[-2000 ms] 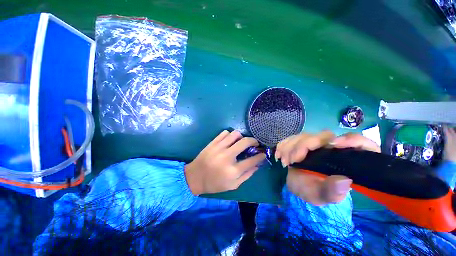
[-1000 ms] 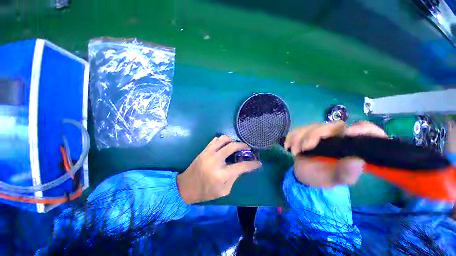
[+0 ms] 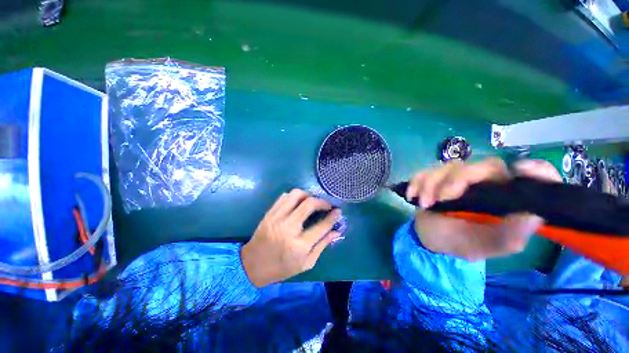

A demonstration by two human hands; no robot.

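Observation:
My left hand (image 3: 286,238) holds a small dark round part (image 3: 335,222) with shiny glints under its fingers, on the green bench just below the dish. My right hand (image 3: 476,207) grips a black-and-orange electric screwdriver (image 3: 565,210), which lies across the palm and points left. Its thin bit is near the right rim of the round black dish (image 3: 353,176). Whether the tip touches the dish cannot be told. Tiny dark screws (image 3: 352,143) are heaped along the dish's far side.
A clear zip-lock bag (image 3: 165,134) lies left of the dish. A blue box (image 3: 69,158) with grey and orange-red tubes stands far left. A loose round part (image 3: 455,149) sits right of the dish. A grey metal bar (image 3: 558,129) and several shiny parts (image 3: 586,169) are at the right.
The screwdriver tip has moved away from the part in my left hand, to the right side of the dish. The whole view has shifted a little. My left hand still holds the part.

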